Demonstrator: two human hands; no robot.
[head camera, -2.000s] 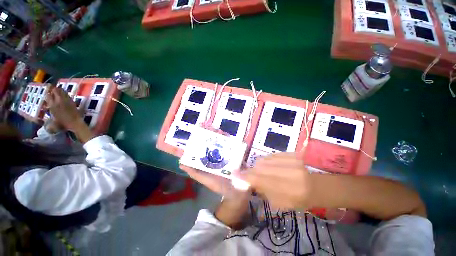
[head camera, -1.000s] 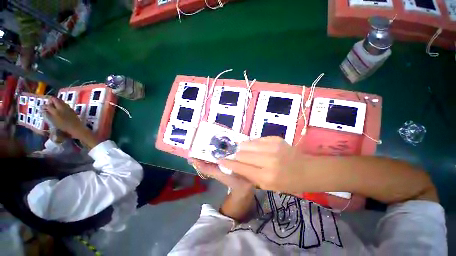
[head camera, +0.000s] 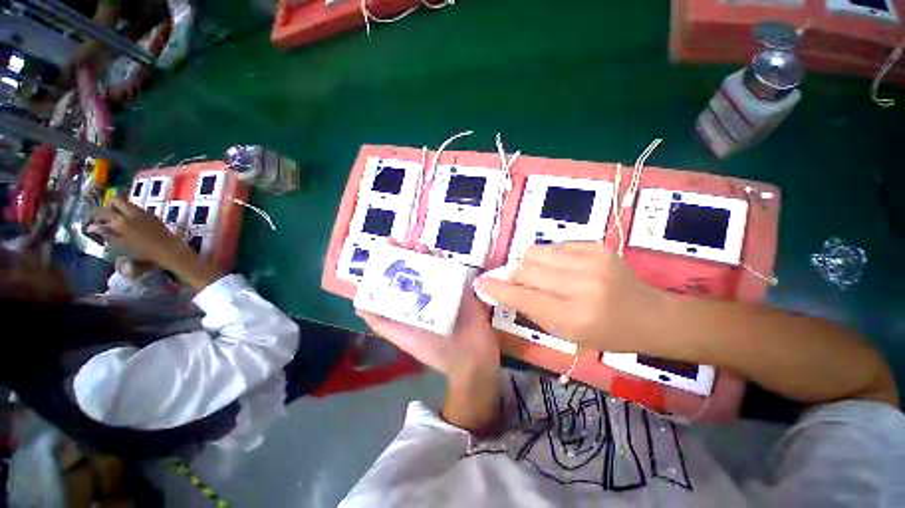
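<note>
My left hand (head camera: 447, 347) holds a white digital camera (head camera: 412, 289) from below, its round lens facing up, above the lower left part of a pink foam tray (head camera: 766, 230). My right hand (head camera: 571, 298) pinches a small white cloth (head camera: 488, 287) at the camera's right end. The tray holds several white cameras, dark screens up, such as one at the upper right (head camera: 690, 225). A bare pink slot lies below that one, partly hidden by my right forearm. White cords lie between the columns.
A solvent bottle (head camera: 751, 94) stands beyond the tray; another (head camera: 263, 169) is at the left. More foam trays lie at the far edge (head camera: 695, 38). A clear plastic scrap (head camera: 839, 262) is at the right. A person in white sleeves (head camera: 198, 357) works at a tray on the left.
My right hand and the cloth have moved off the lens to the camera's right end. The held camera is tilted differently, with its side edge showing. The view has shifted slightly.
</note>
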